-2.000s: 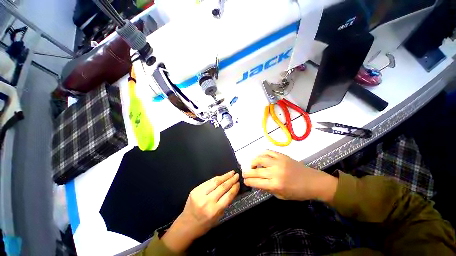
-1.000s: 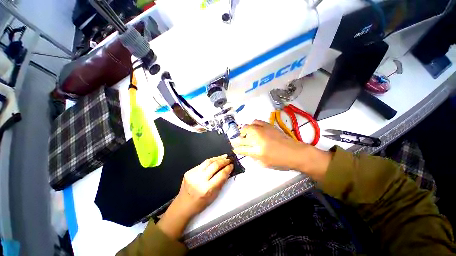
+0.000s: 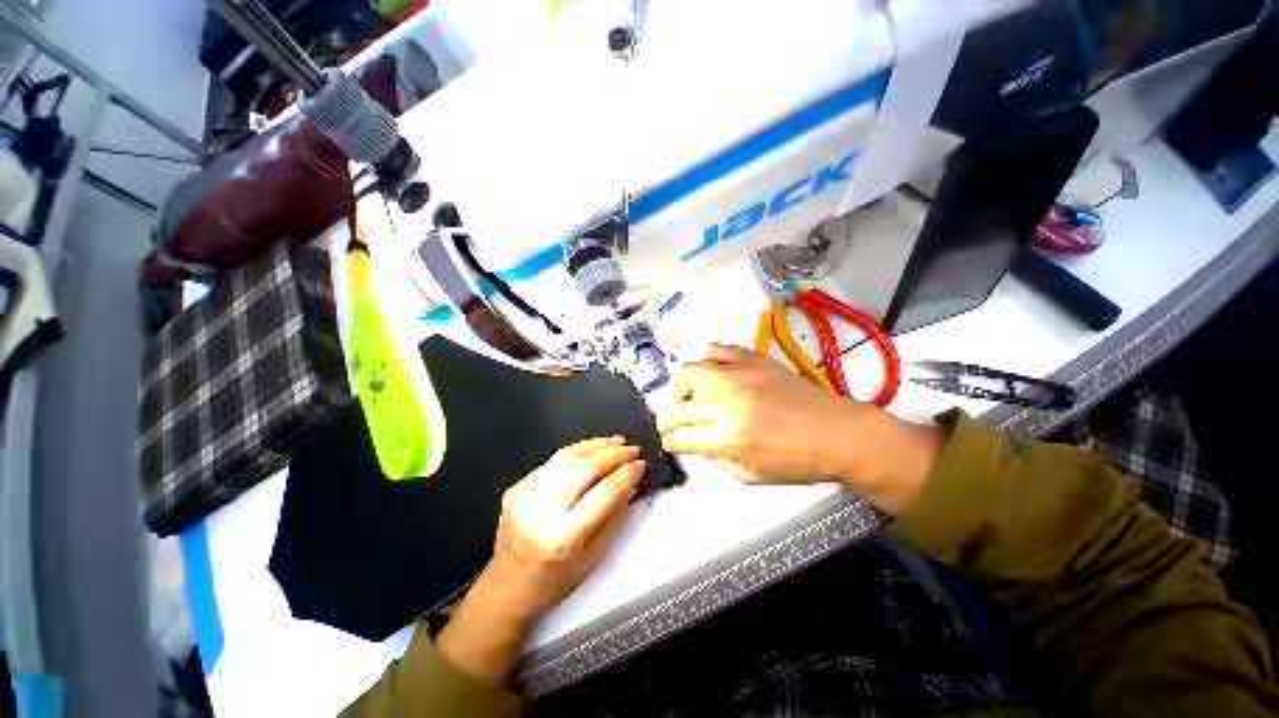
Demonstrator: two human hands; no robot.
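Note:
The black fabric panel [image 3: 407, 519] lies flat on the white table, its right end beside the presser foot and needle area [image 3: 643, 359]. My left hand [image 3: 564, 513] rests on the panel, fingertips pressing near its right edge. My right hand [image 3: 743, 417] is at that right edge, close beside the presser foot, fingertips together; whether they pinch the cloth is hard to tell. The industrial lockstitch machine [image 3: 743, 168] stands behind. The yellow-green tag [image 3: 398, 407] hangs over the panel's upper left part.
Scissors [image 3: 846, 351] with red and orange-yellow loops lie right of my right hand, partly behind it. Black thread snips [image 3: 996, 384] lie further right. A plaid stack [image 3: 239, 386] sits at the left, a maroon roll [image 3: 267, 190] behind it. A dark upright rectangle [image 3: 989, 218] stands beside the machine.
Since two seconds ago, the panel has moved up toward the presser foot, and my right hand has moved up with it. In the last second both hands shifted only slightly.

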